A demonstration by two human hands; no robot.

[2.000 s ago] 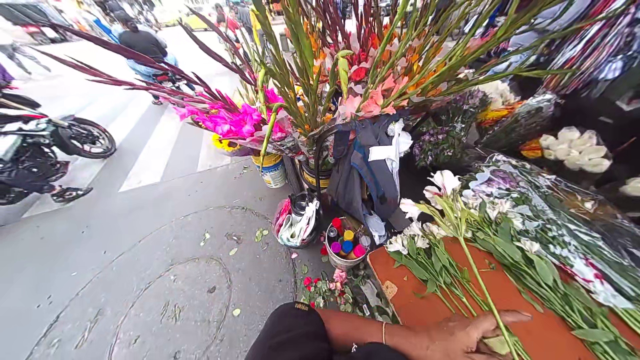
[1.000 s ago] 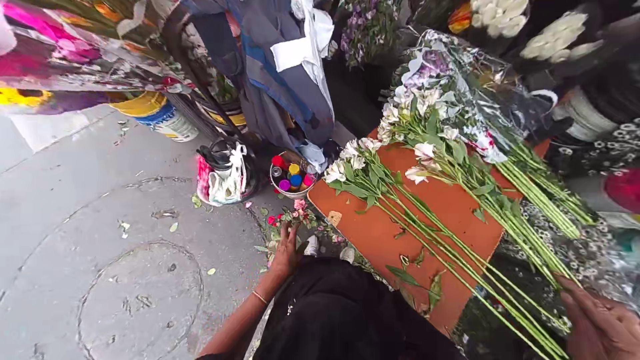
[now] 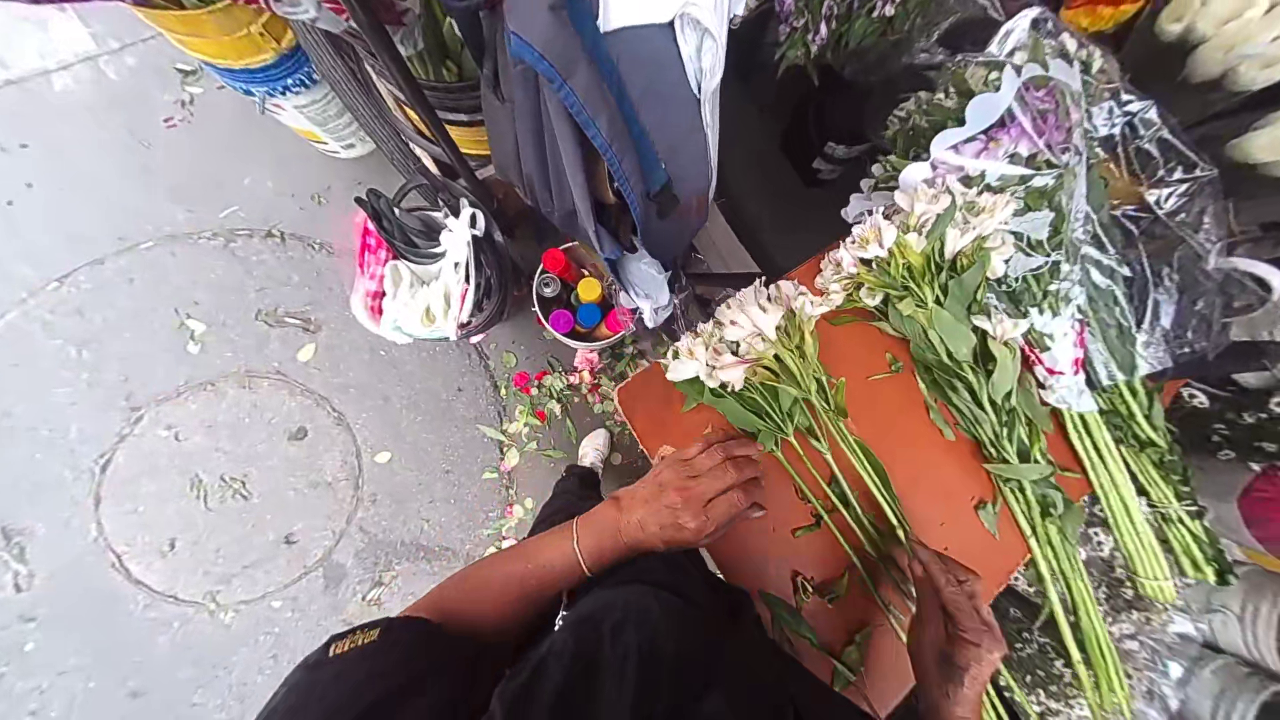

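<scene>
White alstroemeria stems [image 3: 745,330] lie on an orange-brown board [image 3: 890,400], blossoms toward the far edge. My left hand [image 3: 695,490] rests palm down at the board's left side, fingers bent, just left of these stems and holding nothing that I can see. Lower down, my right hand [image 3: 950,625] is at the lower part of the same stems; its fingers are partly hidden, so its grip is unclear. A larger bunch of white alstroemeria [image 3: 950,290] lies to the right. Beside it is a bouquet in clear plastic wrap [image 3: 1110,220] with purple flowers and bare green stems. Loose leaves are scattered on the board.
A bucket of spray cans [image 3: 585,295] stands past the board's left corner, near a bag with white cloth [image 3: 430,270]. A grey and blue garment [image 3: 600,120] hangs behind. A yellow and blue bucket [image 3: 265,70] stands upper left. Petals and leaves litter the pavement [image 3: 240,480].
My left hand, over the lap one second ago, is now at the board's left side. My right hand has come from the far right to the lower stems. The view has tilted down since two seconds ago.
</scene>
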